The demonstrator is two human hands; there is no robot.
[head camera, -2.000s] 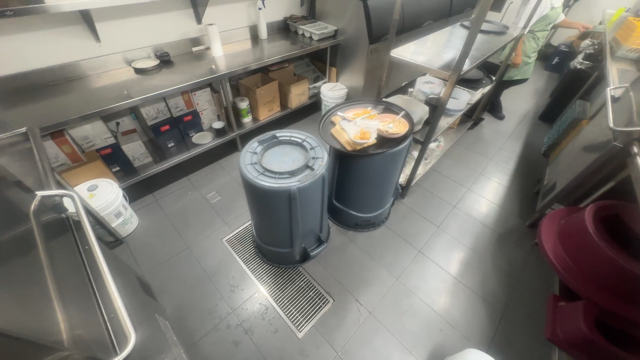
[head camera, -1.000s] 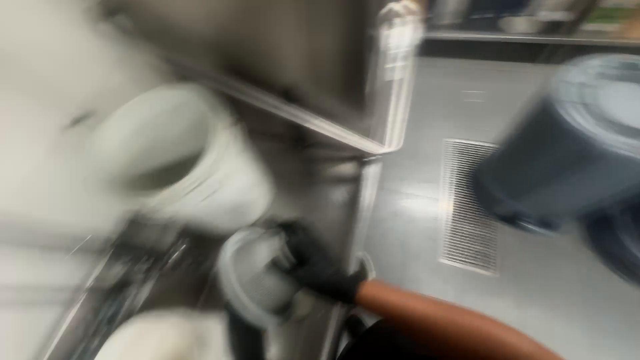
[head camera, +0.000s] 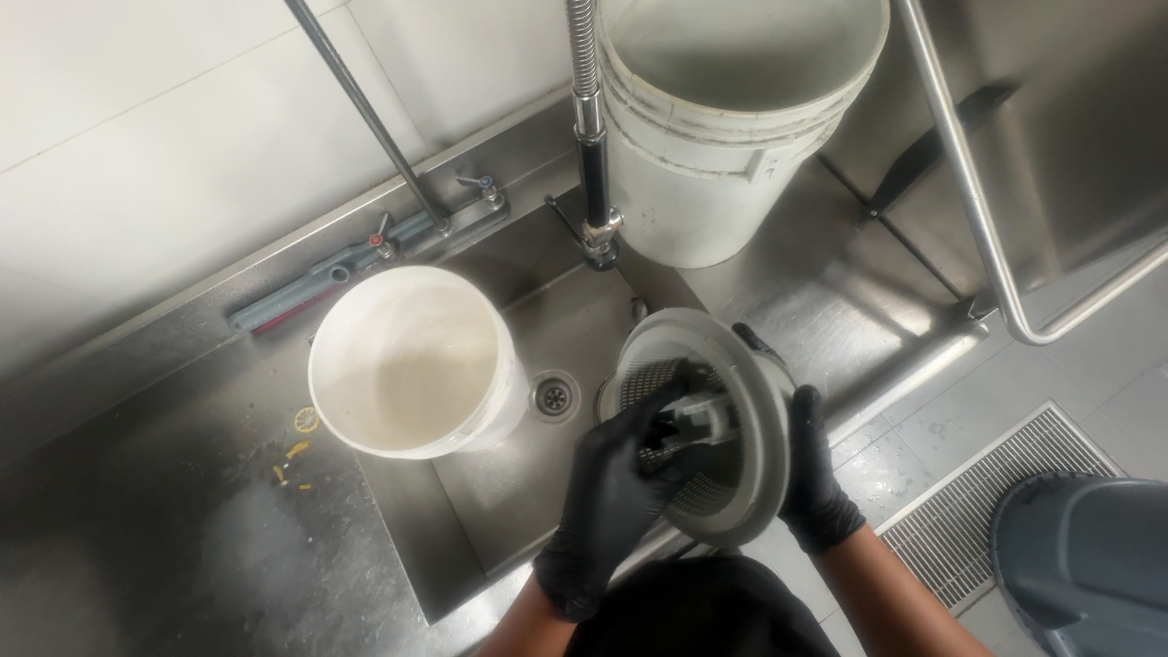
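Note:
Both my hands wear black gloves. A grey round strainer basket with a wide rim and perforated walls [head camera: 771, 411] is tilted over the near right edge of the sink. My right hand [head camera: 808, 465] grips it from outside, under the rim. My left hand [head camera: 630, 474] reaches into the basket, its fingers at a pale bracket-like part [head camera: 707, 418] inside; whether they are closed on that part is hard to see. A white plastic bucket [head camera: 415, 365] stands left of the basket, at the sink [head camera: 493, 529] with its round drain [head camera: 554, 396].
A large pale bucket [head camera: 703, 182] stands behind the sink, beside the hanging spray hose valve [head camera: 598, 182]. Faucet handles [head camera: 381, 239] line the backsplash. Lemon scraps [head camera: 298, 449] lie on the left counter. A bent metal handle [head camera: 972, 173], floor grate [head camera: 967, 511] and grey bin [head camera: 1086, 557] are at right.
The view has swung from the room to the sink. One second ago, one gloved hand was at a round grey item; now both hands are on the strainer basket.

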